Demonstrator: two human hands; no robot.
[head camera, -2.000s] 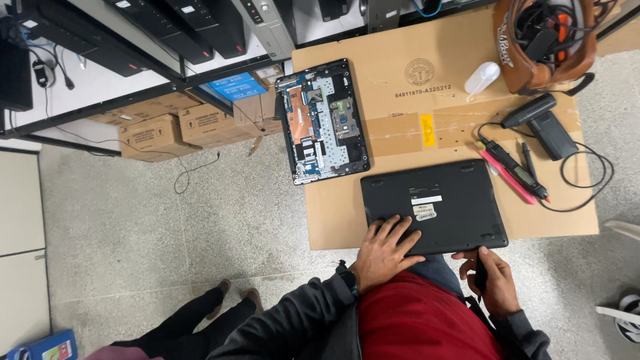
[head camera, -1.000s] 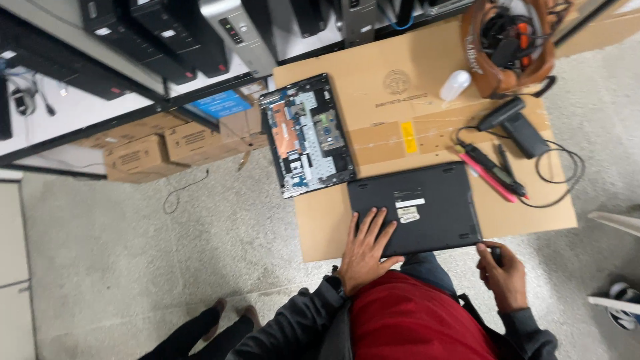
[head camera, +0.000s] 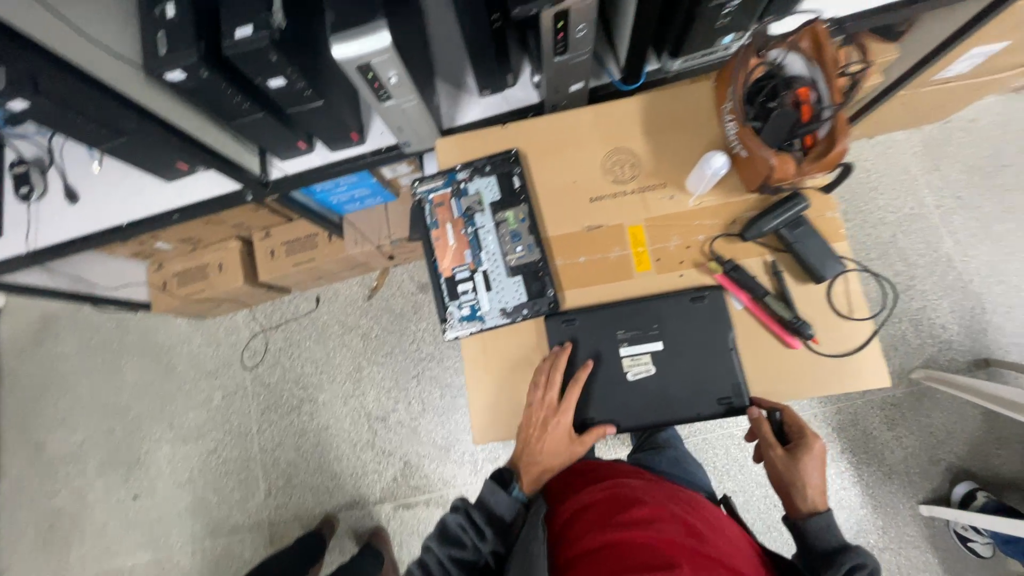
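A black laptop (head camera: 680, 352), underside up with labels on it, lies at the near edge of a cardboard-covered table. My left hand (head camera: 554, 416) rests with spread fingers on its near left corner. At the near right corner is my right hand (head camera: 788, 452), its fingers closed around a small dark tool (head camera: 776, 426); the tool's tip is too small to make out. Touching or nearly touching the laptop's far left corner lies an opened laptop base (head camera: 488, 244), its circuit board, copper-coloured part and metal plate exposed.
To the right lie a pink tool (head camera: 756, 310), a corded electric screwdriver or similar tool (head camera: 764, 298) and a black pistol-shaped device (head camera: 800, 232). Behind them stand a white translucent bottle (head camera: 708, 173) and a brown bag (head camera: 836, 136) of cables. Computer towers (head camera: 384, 76) line the shelf. A person's shoe (head camera: 972, 520) shows at right.
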